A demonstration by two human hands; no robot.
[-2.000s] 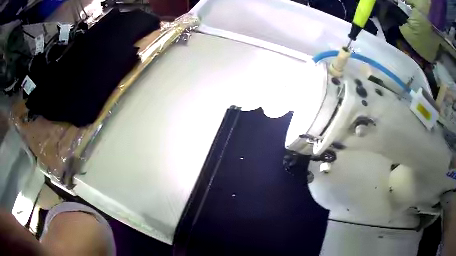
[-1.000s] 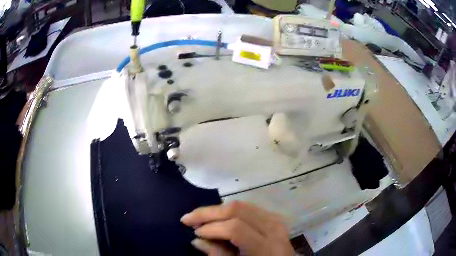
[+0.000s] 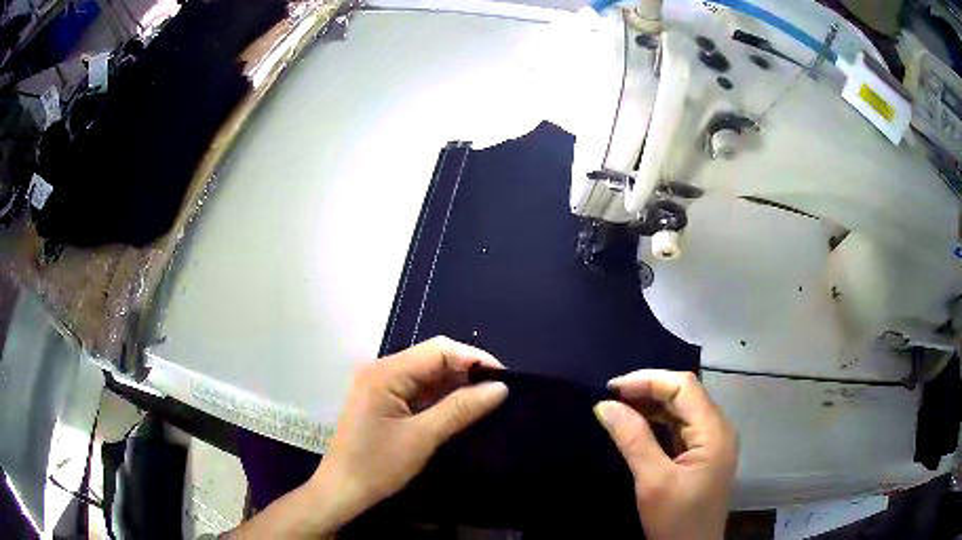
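Note:
A dark front panel point(image 3: 527, 274) lies flat on the pale table, its upper part beside and under the presser foot point(image 3: 591, 245). Its placket point(image 3: 427, 248) with pale stitching runs along the left edge. My left hand point(image 3: 417, 411) and my right hand point(image 3: 675, 432) pinch the two ends of the top edge of a small dark piece, which looks like a patch pocket point(image 3: 543, 382), over the panel's lower part. The piece's lower part is hard to tell from the dark cloth behind it.
The cream sewing machine head point(image 3: 781, 158) stands at the right, with a blue tube point(image 3: 775, 21) on top. A bundle of black pieces point(image 3: 148, 127) with white tickets lies at the left on plastic-covered cardboard. A dark piece point(image 3: 937, 417) is at the right edge.
The view has swung back left from the machine. My left hand has come into view. My right hand, earlier over the panel, now pinches the small dark piece together with my left hand.

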